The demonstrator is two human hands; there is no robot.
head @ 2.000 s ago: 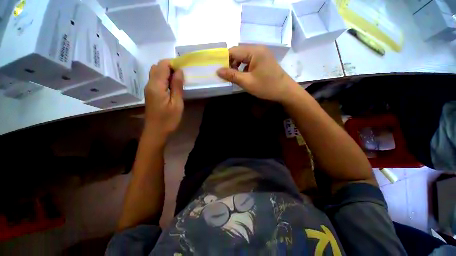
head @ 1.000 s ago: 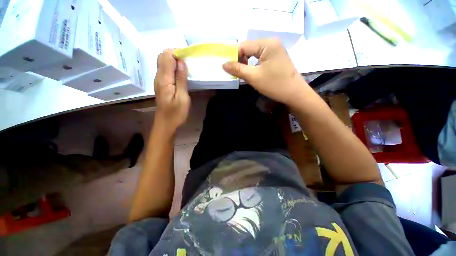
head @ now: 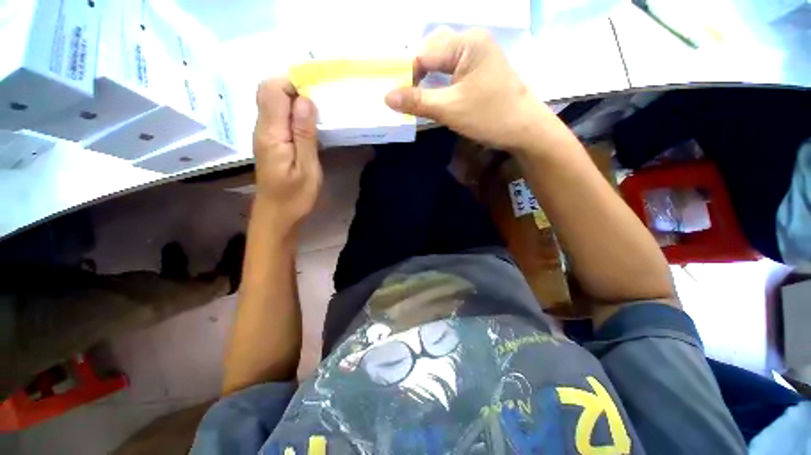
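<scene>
A bright yellow sheet (head: 351, 71) lies along the upper part of a small white piece (head: 356, 108), held at the table's front edge. The white is overexposed, so the line between piece and box is unclear. My left hand (head: 289, 147) grips the left end between thumb and fingers. My right hand (head: 471, 89) pinches the right end of the sheet and piece, thumb in front. A white box side (head: 373, 135) shows just below the piece.
White printed boxes (head: 116, 98) stand in a row on the white table at left. A slim dark tool (head: 667, 25) lies at the upper right. Below are a brown carton (head: 533, 258), a red stool or crate (head: 725, 222) with a clear bag, and another red item (head: 67, 395).
The view has shifted, so the table and boxes sit higher in the picture. Both hands keep hold of the yellow sheet and white piece. The open trays have mostly left the top edge.
</scene>
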